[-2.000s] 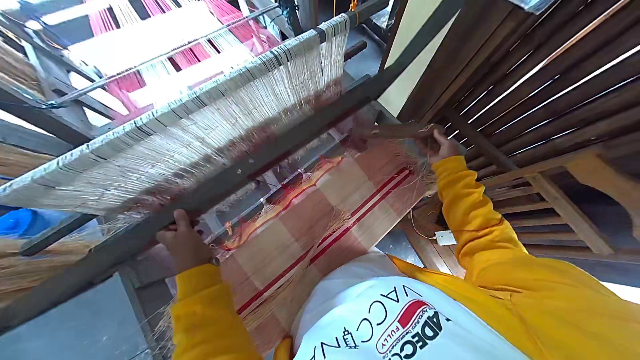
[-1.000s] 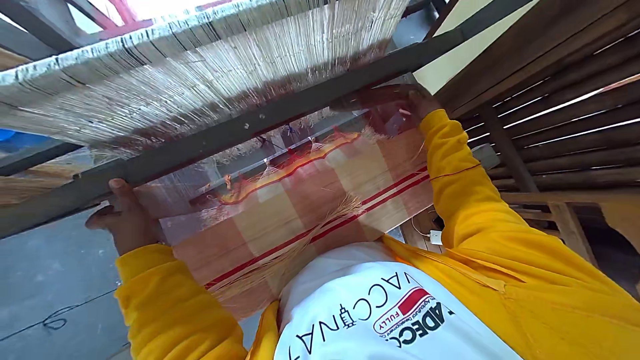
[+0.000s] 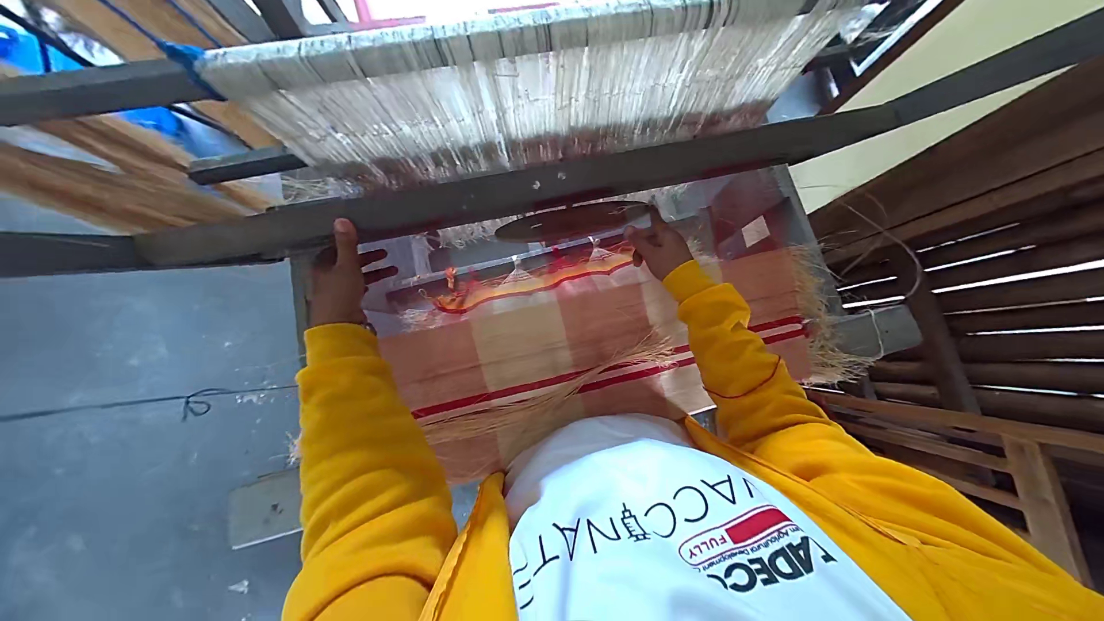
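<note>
On a wooden loom lies woven cloth in tan and orange checks with red stripes. My left hand is at the cloth's left edge, fingers spread, its thumb against the dark wooden crossbar; it holds nothing that I can see. Just below the crossbar, my right hand grips the right end of a flat, pointed dark wooden shuttle. Orange and yellow yarn runs along the cloth's upper edge beneath the shuttle. Loose tan fibres lie across the cloth. Pale warp threads hang beyond the crossbar.
A slatted wooden wall stands at the right, above a wooden bench frame. Bundles of tan fibre hang at the upper left. A thin cord crosses the grey floor. Fringe sticks out at the cloth's right edge.
My right hand has moved left from the cloth's right side toward its middle, with the shuttle. My left hand's fingers now point in over the cloth's edge. The view has shifted.
</note>
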